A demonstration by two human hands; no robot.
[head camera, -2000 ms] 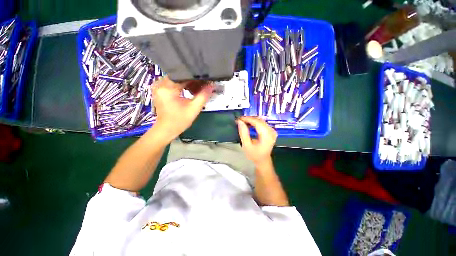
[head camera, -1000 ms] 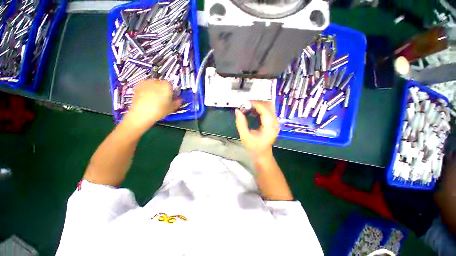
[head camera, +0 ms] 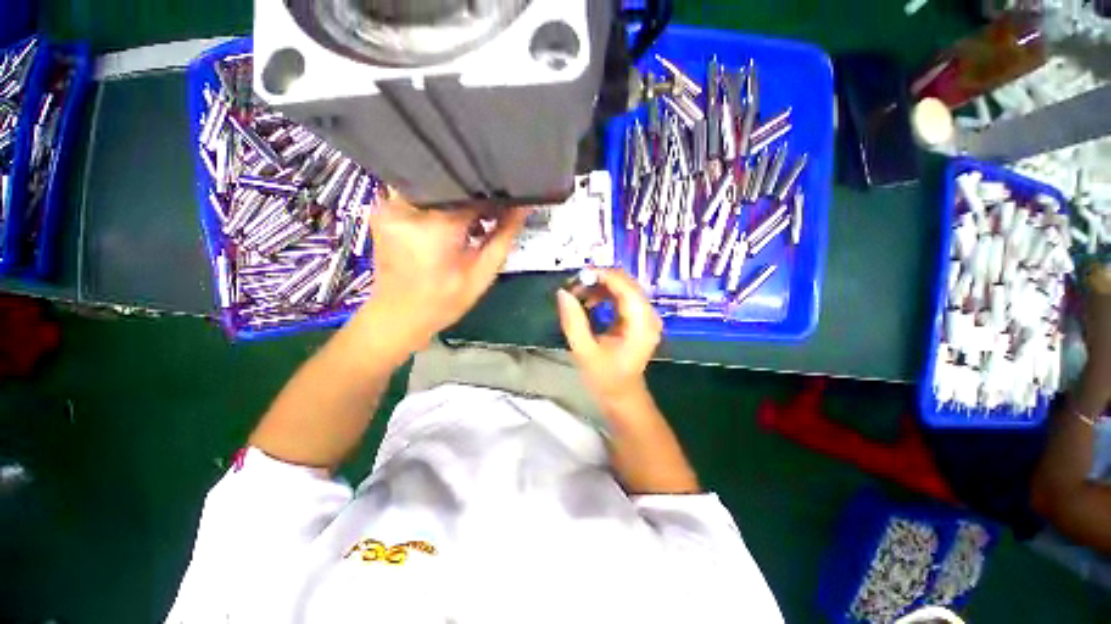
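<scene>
The grey pneumatic press (head camera: 426,116) stands between two blue bins of metal tubes. My left hand (head camera: 429,262) is at the press's lower front edge, with shiny tube ends showing between its fingers; its fingertips are partly hidden under the press. The white base plate (head camera: 573,232) shows to the right of this hand. My right hand (head camera: 612,323) is just in front of the plate, its thumb and forefinger pinching a small metal tube (head camera: 589,279), whose pale round end shows. The left parts bin (head camera: 286,327) is heaped with tubes. The right parts bin (head camera: 819,183) holds more spread-out tubes.
A blue bin of white parts (head camera: 936,305) is at the right, with another person's arm (head camera: 1082,451) beside it. A flat black object (head camera: 880,128) and an amber bottle (head camera: 981,67) lie behind. A red stool (head camera: 853,439) and blue floor bins (head camera: 841,549) are below the bench.
Since one second ago my left hand has moved from the left bin to the press. My right hand still pinches a tube in front of the plate. Another person's arm shows more at the right.
</scene>
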